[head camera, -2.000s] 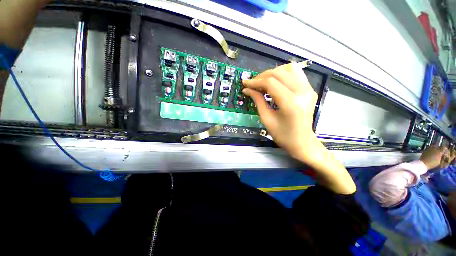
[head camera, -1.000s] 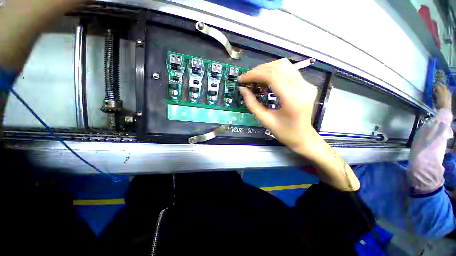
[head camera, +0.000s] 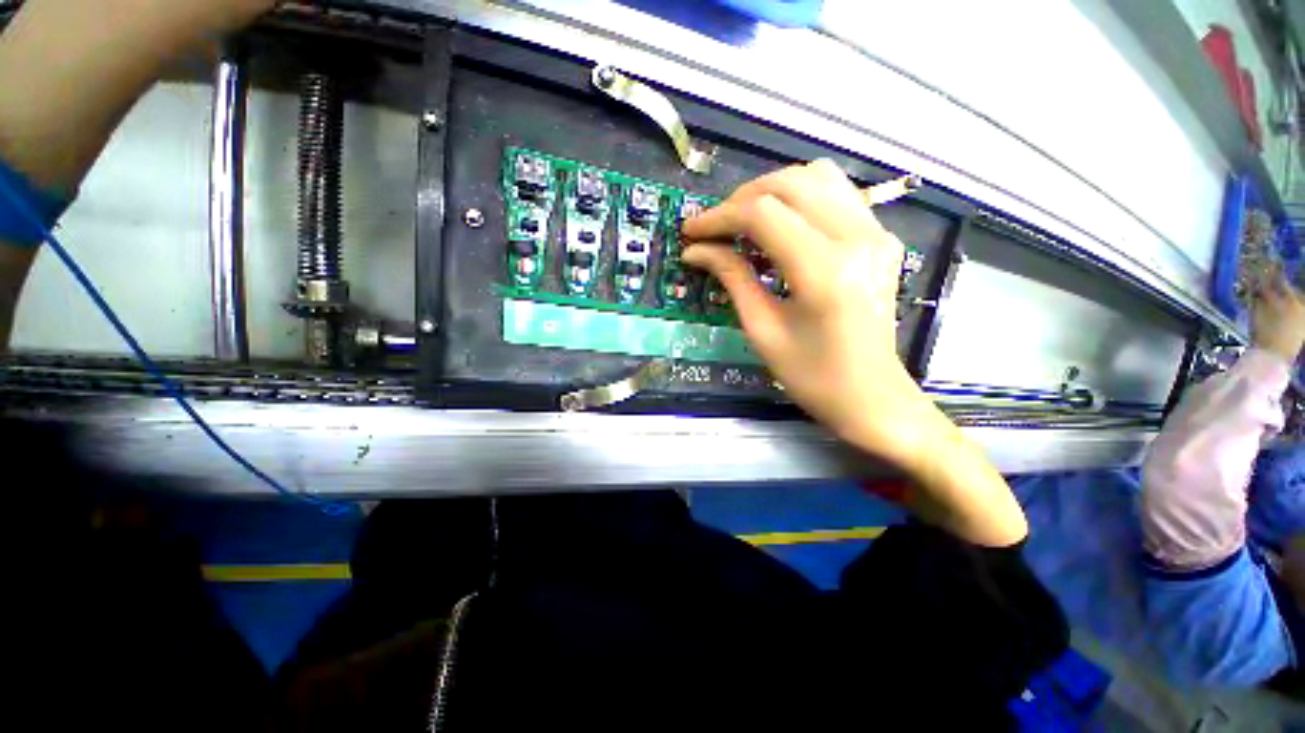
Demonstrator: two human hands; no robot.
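Observation:
The green PCB panel (head camera: 623, 331) lies in the black carrier pallet (head camera: 480, 122). Its narrow boards carry rows of small black, white and silver parts. My right hand (head camera: 823, 294) is over the panel, thumb and index fingertips close together at the fourth board from the left. Whether a small part is between them cannot be told. The hand hides much of the boards to the right. My left hand (head camera: 122, 65) is at the top left, its fingers cut off by the top edge, with a blue wrist strap (head camera: 17, 208) and cord.
Metal hold-down clips (head camera: 651, 112) sit at the pallet edges. The pallet lies on the conveyor rail (head camera: 573, 453). A ribbed shaft (head camera: 321, 186) and smooth bar (head camera: 228, 215) are at left. Another person's arm (head camera: 1216, 458) reaches to a blue parts bin (head camera: 1234, 251) at right.
The pallet has shifted right in view. My right fingertips went from the fifth board to the fourth. My left hand shows more at top left. The other person's arm moved up to the bin.

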